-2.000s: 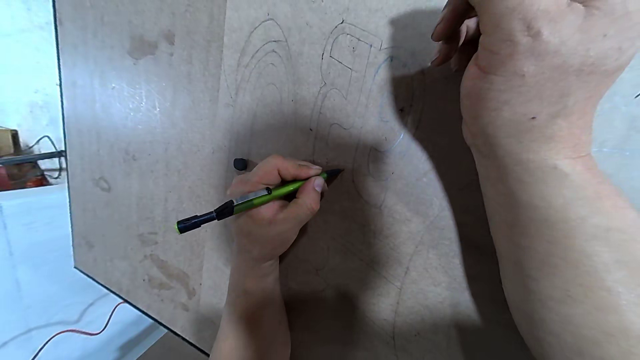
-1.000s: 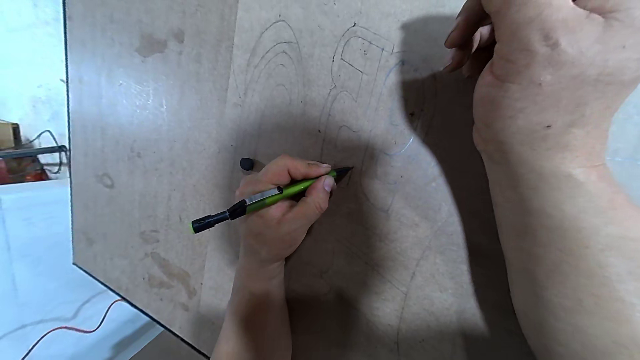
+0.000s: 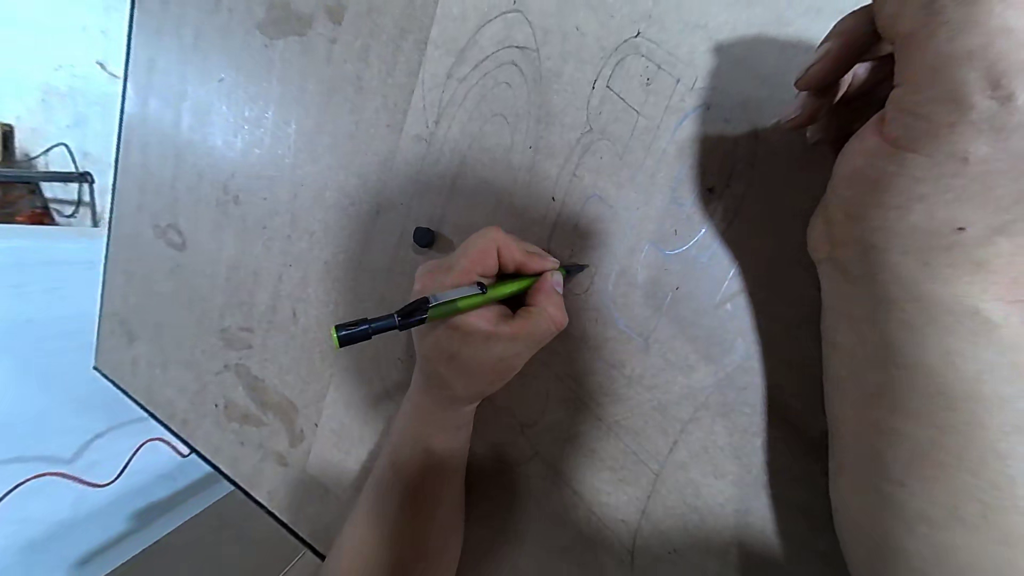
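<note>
My left hand is closed around a green and black mechanical pencil with a silver clip. The pencil's dark tip points right and is at or just above a brown sheet bearing faint pencil curves. A small black cap-like piece lies just above and left of this hand. Near the upper right edge, my right hand appears close to the camera, palm side partly turned to view and fingers loosely curled. Part of it lies outside the frame, and whether it holds anything is hidden. Its forearm fills the right side.
The sheet lies on a stained, pale brown tabletop with a dark edge at the left. Past that edge are a red cable on a white surface and a metal bar beside dark wire. Shadows of both arms cross the sheet.
</note>
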